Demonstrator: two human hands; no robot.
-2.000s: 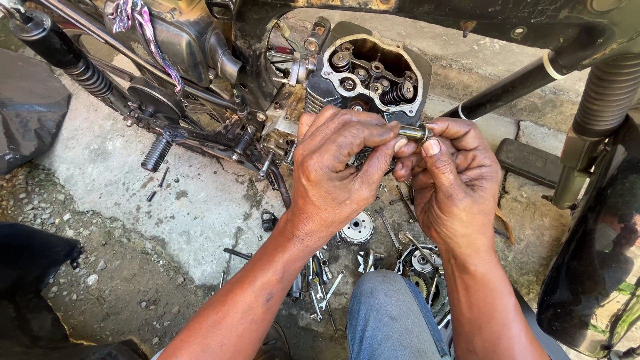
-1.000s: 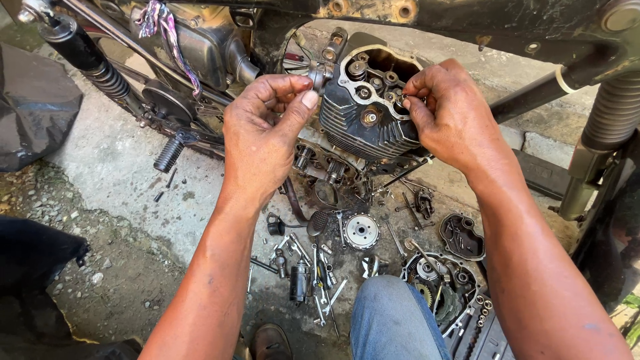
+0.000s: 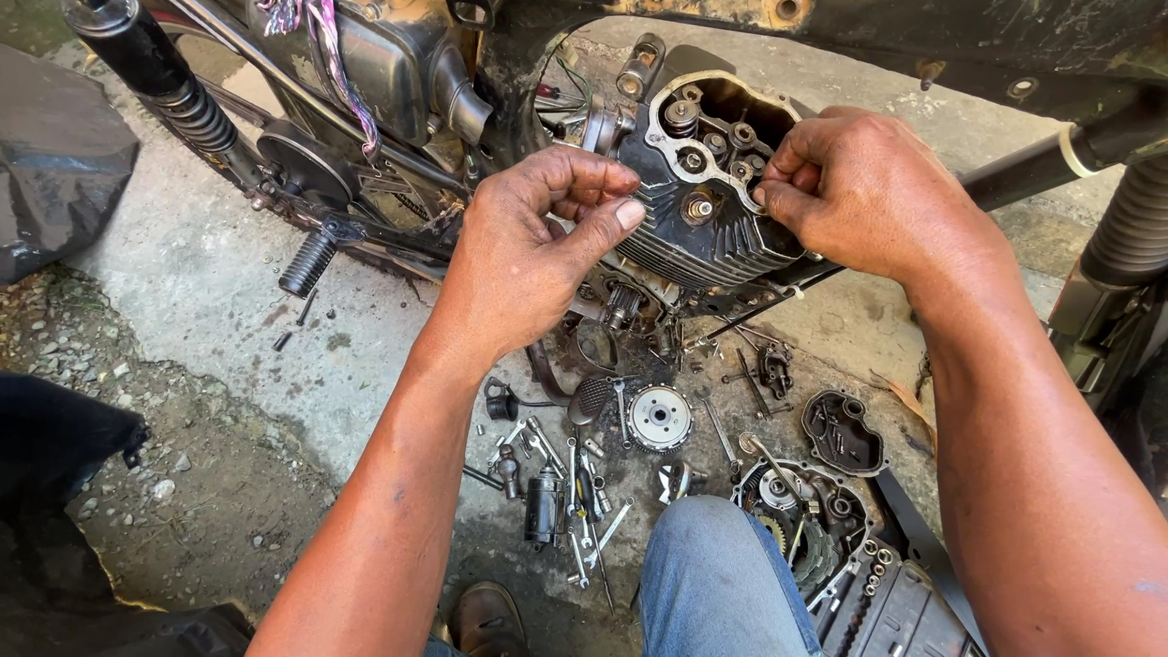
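Note:
An engine cylinder head with dark cooling fins sits in the motorcycle frame, its top uncovered. Inside its pale rim a valve spring shows. On its near face is a spark plug. My right hand is at the right edge of the head, thumb and fingertips pinched together at the rim; whether they hold a small part is hidden. At the left side of the fins is my left hand, its fingers curled and the thumb near them. Nothing can be made out between its fingertips.
Below lie a round clutch part, several spanners, a black starter motor, an opened engine side cover and a smaller cover. A footpeg juts out at left. The frame tube crosses at right.
Two seconds ago both hands held a small metal part together in front of the head. They have since moved apart, to either side of it. The right hand has stayed at the right rim since one second ago.

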